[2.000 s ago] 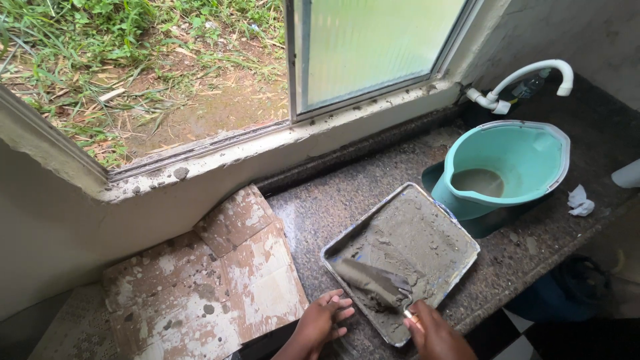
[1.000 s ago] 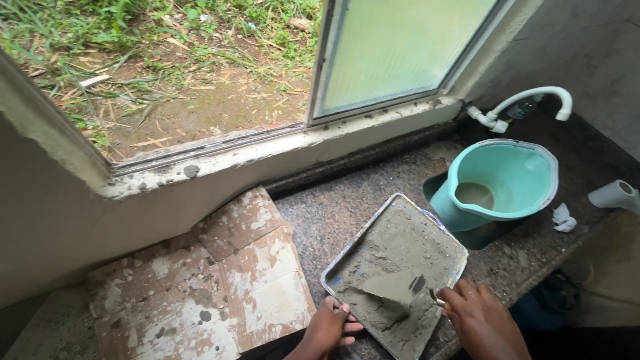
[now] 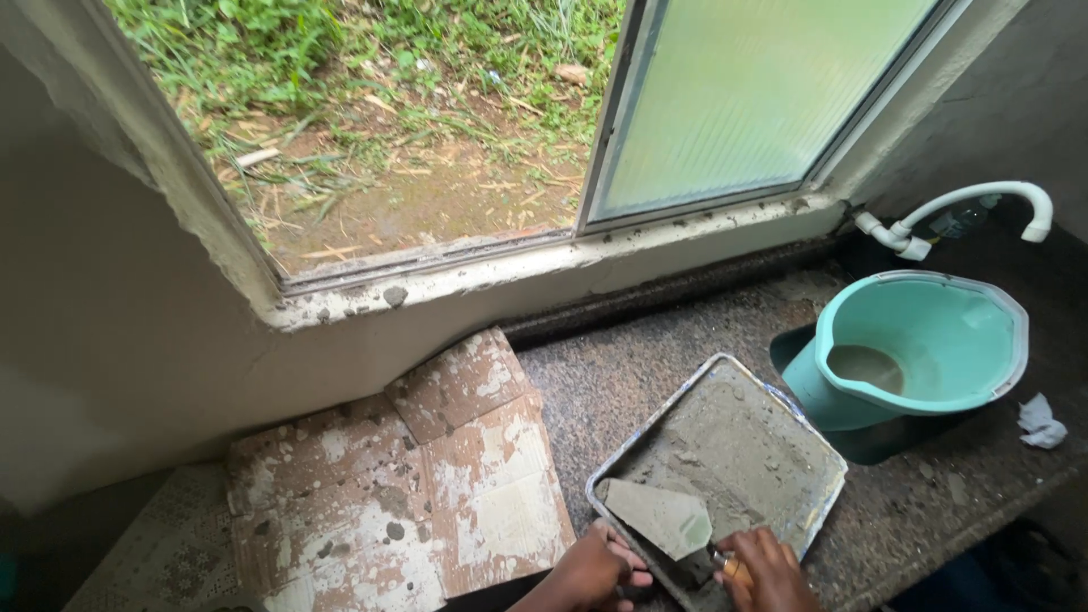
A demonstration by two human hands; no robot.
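Note:
A shallow rectangular tray (image 3: 614, 455) on the granite counter holds wet grey mortar (image 3: 722, 438). My right hand (image 3: 761, 571) is closed around the handle of a trowel at the tray's near side. The flat trowel blade (image 3: 659, 514), smeared with mortar, lies over the tray's near left part and points left. My left hand (image 3: 599, 569) is at the tray's near left edge, its fingers against the rim; how firmly they grip is hidden. Just beyond the tray's right side, a teal bucket (image 3: 922, 340) with murky liquid inside stands in the sink opening.
Paint-spattered cardboard (image 3: 484, 501) covers the left of the counter (image 3: 646, 348). A mortar-spotted window sill (image 3: 476, 285) runs behind, under a sliding ribbed-glass pane (image 3: 748, 102). A white plastic faucet (image 3: 969, 200) rises at the back right, and crumpled white paper (image 3: 1041, 422) lies beside the bucket.
The trowel blade has moved toward the tray's near left corner, and its flat face now shows more. My left hand has stayed by the near left rim since one second ago.

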